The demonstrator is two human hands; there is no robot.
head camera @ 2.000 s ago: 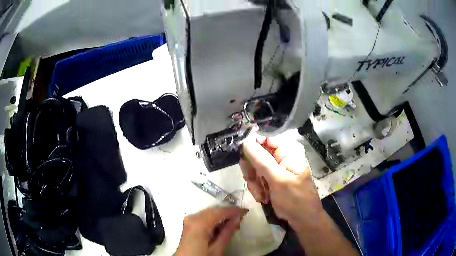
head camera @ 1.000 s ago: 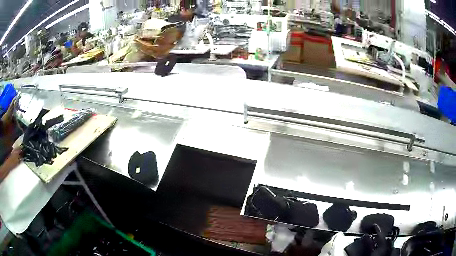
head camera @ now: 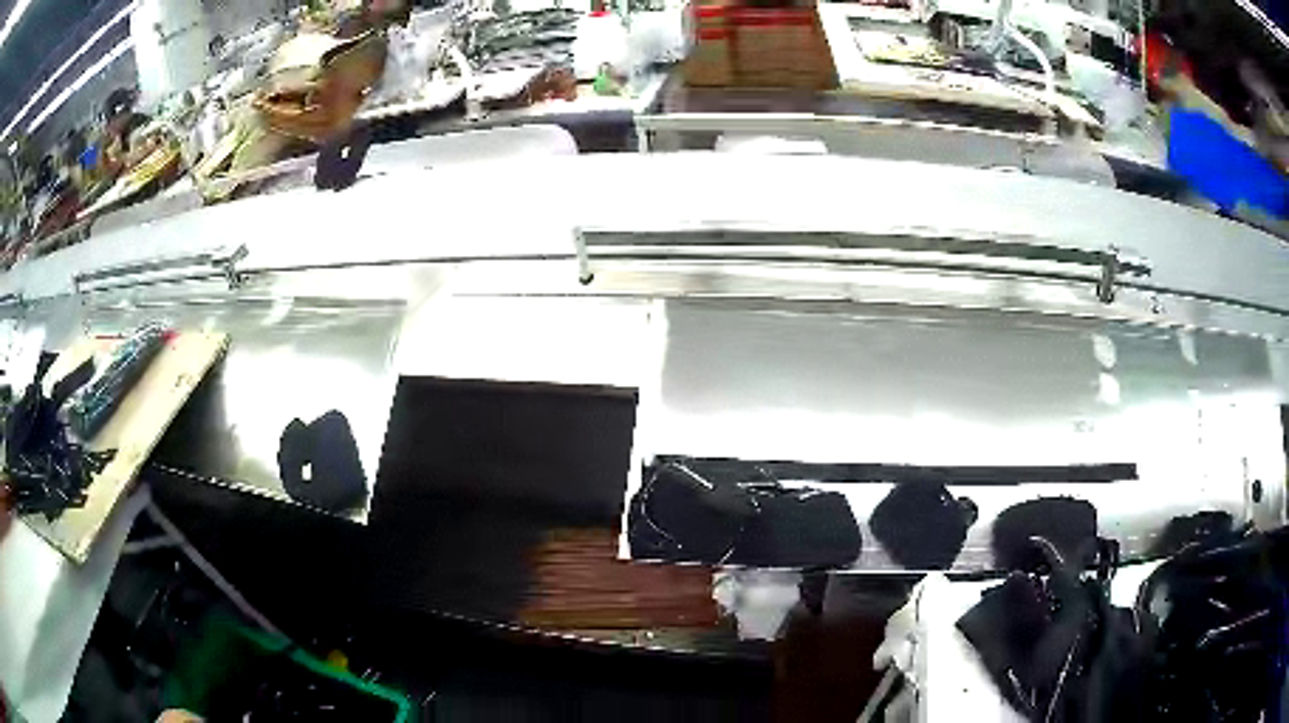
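Observation:
Neither of my hands can be made out. A small skin-toned patch shows at the bottom edge, left of centre, too little to identify. Several black sewn pieces [head camera: 686,516] lie along the near edge of the long pale metal ledge [head camera: 877,381], some with thin pale edges. A rounded black piece [head camera: 919,523] lies to their right. A long narrow black strip [head camera: 905,470] lies behind them. Another black piece [head camera: 322,459] with a small white spot lies alone further left. A tangled pile of black pieces [head camera: 1216,622] is at the lower right, partly cut off.
A dark opening [head camera: 502,466] breaks the ledge, with brown slats below it. A metal rail [head camera: 848,254] runs along the ledge. At left, a board [head camera: 156,424] holds black strips. A green bin [head camera: 311,685] is low left. Other workstations and a blue object [head camera: 1223,163] lie beyond.
The sewing machine and both hands left the view after the oldest frame. Since then the view has swung further right, so the ledge and its pieces sit further left.

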